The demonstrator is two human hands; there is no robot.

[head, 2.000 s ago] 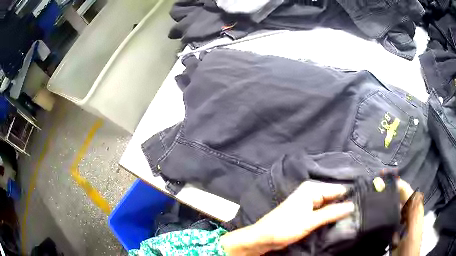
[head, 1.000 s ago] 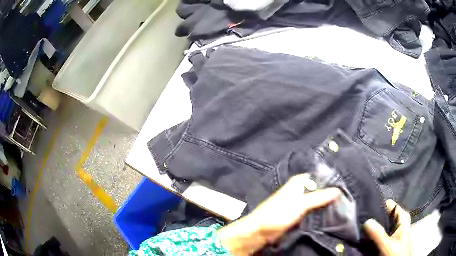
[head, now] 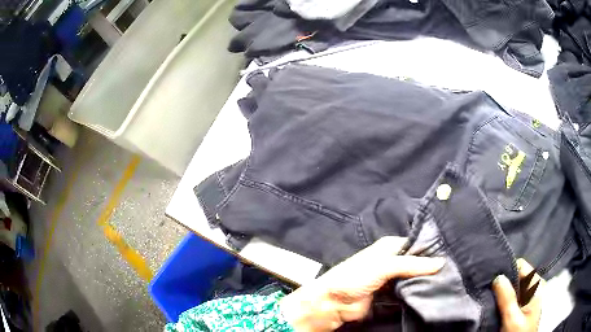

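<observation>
A dark grey denim garment (head: 337,136) lies across the white table, with a yellow embroidered pocket (head: 509,170) at its right. My left hand (head: 363,279) pinches an opened part of the garment, thumb on its pale grey inside (head: 431,295). A dark doubled band (head: 476,237) with a gold button (head: 443,192) runs from there to my right hand. My right hand (head: 518,299), cut off by the lower edge, holds the band's lower right side. Small dark pointed blades (head: 529,285) show at its fingers.
More dark garments (head: 402,29) lie at the table's far side and right. A blue bin (head: 191,269) holding dark cloth is below the table's brown edge (head: 227,248). A large off-white tub (head: 155,84) stands beyond, on the speckled floor.
The band has turned from nearly upright in my hands to lie slantwise, and more pale inside shows. Since one second ago, the second gold button at the bottom has gone from sight.
</observation>
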